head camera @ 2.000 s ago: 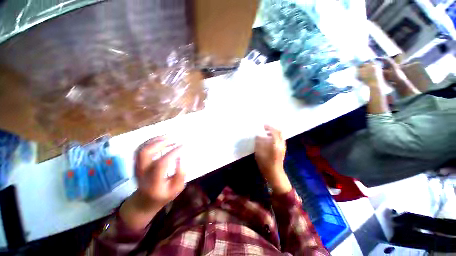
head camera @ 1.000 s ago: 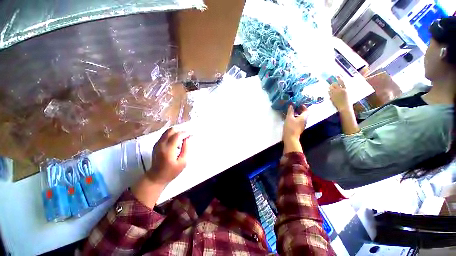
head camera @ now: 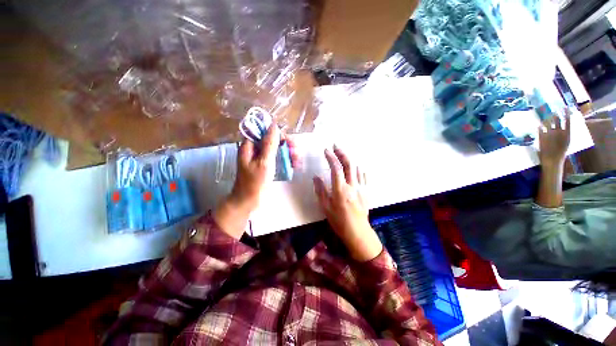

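Note:
My left hand (head camera: 253,170) holds a carded cable (head camera: 257,124); its white coil stands up above the fingers and the blue card shows at the right of the hand. My right hand (head camera: 346,201) is open and empty over the white table (head camera: 398,149), fingers spread. Several packed cables (head camera: 144,205) with blue cards and orange-red dots stand side by side at the left. A clear plastic case (head camera: 225,162) lies just left of my left hand. A heap of carded cables (head camera: 471,111) lies at the back right.
A large brown carton (head camera: 358,30) holds clear cases at the back left. Loose blue-lilac cables (head camera: 17,152) and a flat black object (head camera: 22,236) are at far left. A neighbour's hand (head camera: 554,140) is at right. A blue crate (head camera: 432,284) stands below the table.
My left hand now holds a carded cable. My right hand has moved from the heap back to the middle and opened. The view has shifted, so the heap appears further right.

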